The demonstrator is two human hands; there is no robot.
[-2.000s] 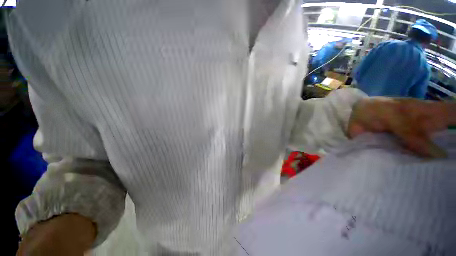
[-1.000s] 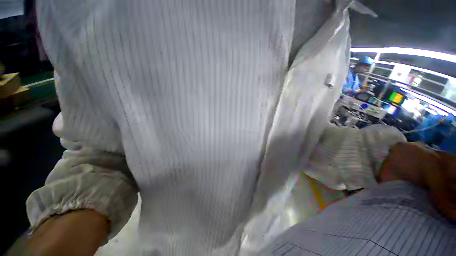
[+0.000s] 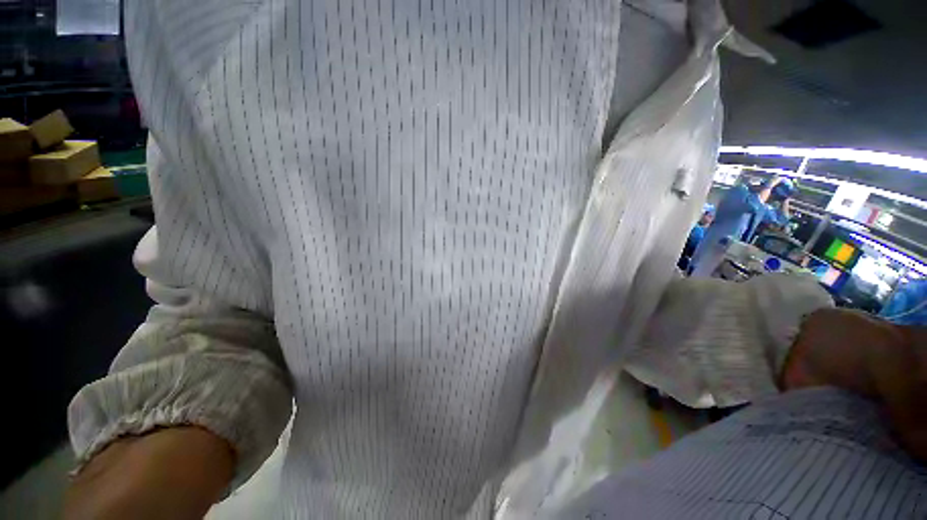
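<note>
A white smock with dark pinstripes [image 3: 417, 223] fills the middle of the view, worn by a person standing very close in front. Its left-hand sleeve [image 3: 193, 376] ends at a bare forearm [image 3: 152, 472], cut off by the bottom edge. The other sleeve [image 3: 722, 335] leads to a bare wrist and part of a hand [image 3: 854, 366] at the right edge. Below it lies pinstriped cloth [image 3: 752, 462], possibly my own clothing. These arms appear to be the other person's. I cannot make out my left hand or my right hand, nor any work item.
Brown cardboard boxes [image 3: 66, 163] are stacked at the far left, beside a dark surface [image 3: 71, 305]. At the right, people in blue smocks [image 3: 732, 223] are at equipment, near a screen with green and orange [image 3: 842, 252]. A pale floor with a yellow line [image 3: 661, 427] shows lower right.
The view has swung, so the boxes at the left now show more fully and the right background differs. The close smock and sleeves have shifted slightly right since one second ago.
</note>
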